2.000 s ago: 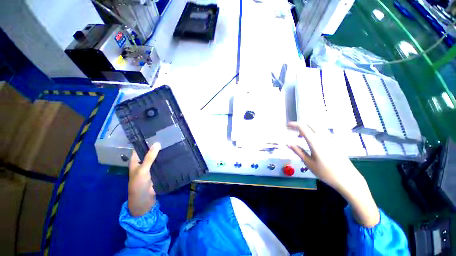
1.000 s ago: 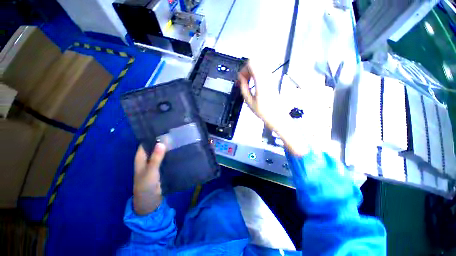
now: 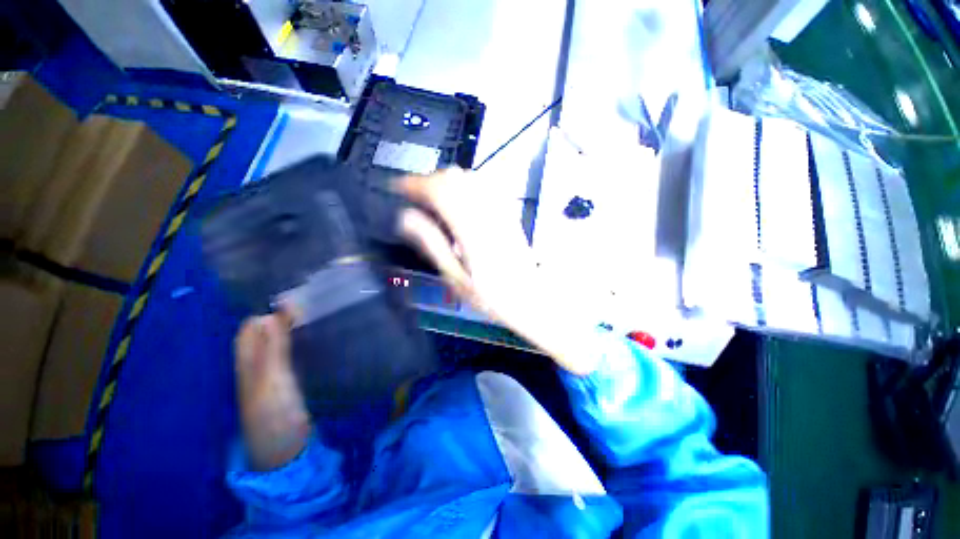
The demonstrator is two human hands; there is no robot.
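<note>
A black housing shell (image 3: 358, 347) is in my left hand (image 3: 272, 390), tilted and blurred, inner side up. A white rectangular piece (image 3: 335, 292) lies across its middle and a dark round part shows near its far end. My left thumb is on the inner face. My right hand (image 3: 434, 226) is at the shell's right edge, blurred; whether it grips the shell or the one behind I cannot tell. A second black housing (image 3: 447, 118) lies inner side up on the pale machine top, with a white piece and a round part in it, its near end partly hidden.
White piece packs (image 3: 784, 200) in rows stand at the right, with crinkled clear plastic (image 3: 816, 111) beyond. A small open device (image 3: 332, 47) is at the far left of the pale machine top (image 3: 484, 63). Cartons (image 3: 116, 200) stand on the floor at left. Black housings (image 3: 897, 516) sit lower right.
The second housing came from the far machine top to the near left by one second ago. Since then my right hand has moved down and nearer the held shell. The held shell has tilted and blurred.
</note>
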